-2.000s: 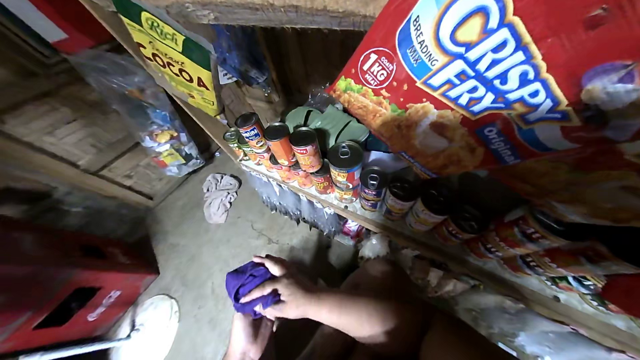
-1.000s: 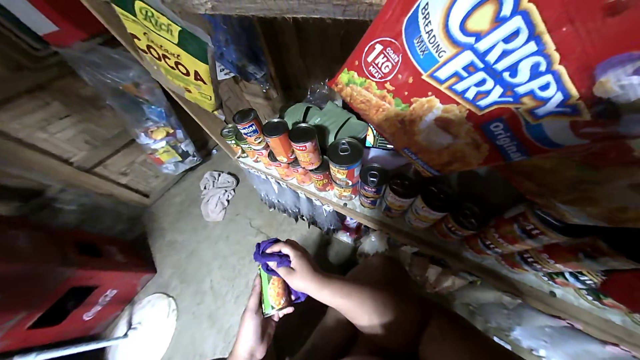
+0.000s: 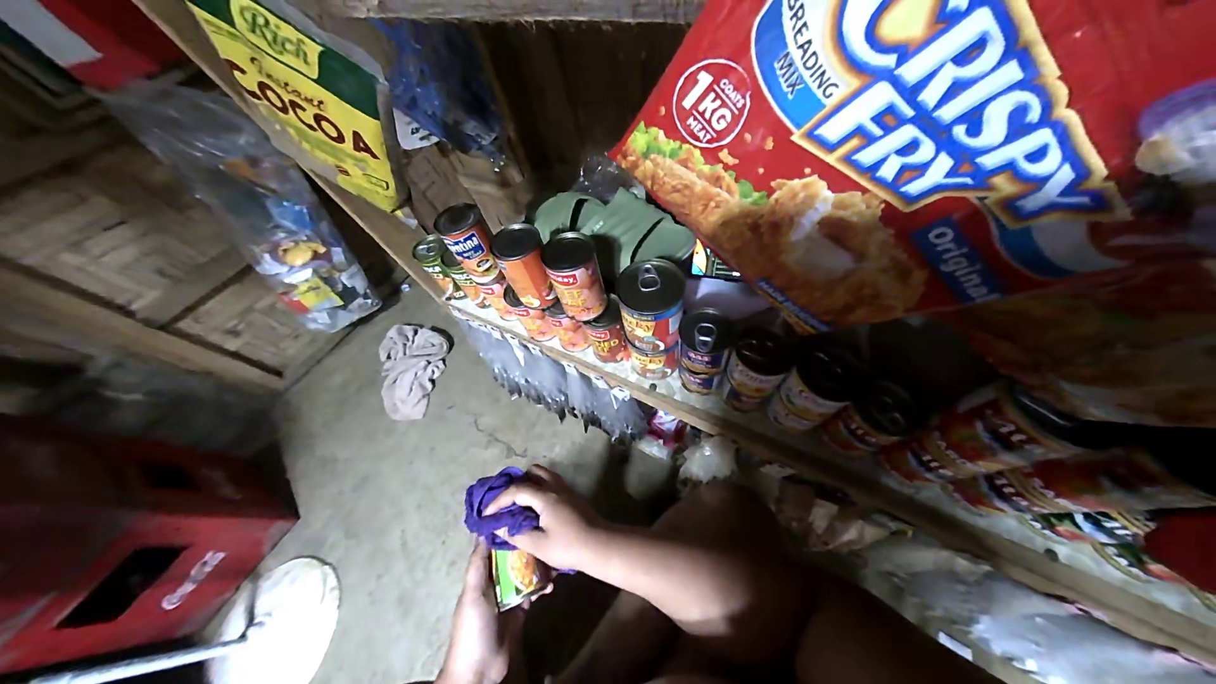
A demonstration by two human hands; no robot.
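My left hand (image 3: 484, 608) grips a food can with a green and yellow label (image 3: 518, 577) from below, low in the middle of the view. Over the can's upper end, my right hand (image 3: 546, 518) presses a bunched purple cloth (image 3: 497, 508). The cloth hides the top of the can. Both hands are above the concrete floor, in front of my bent knees. Stacked food cans (image 3: 573, 275) stand on the wooden shelf beyond my hands, apart from them.
Large red breading mix packs (image 3: 855, 142) hang at the upper right and cover part of the shelf (image 3: 760, 432). A yellow cocoa pack (image 3: 304, 104) hangs at the upper left. A crumpled grey cloth (image 3: 413, 370) lies on the floor. A red crate (image 3: 218, 560) and a white round object (image 3: 294, 617) are at left.
The purple cloth first wrapped the can fully or nearly so; one second ago the can's label came into view. Now the cloth and my right hand sit over its upper end.
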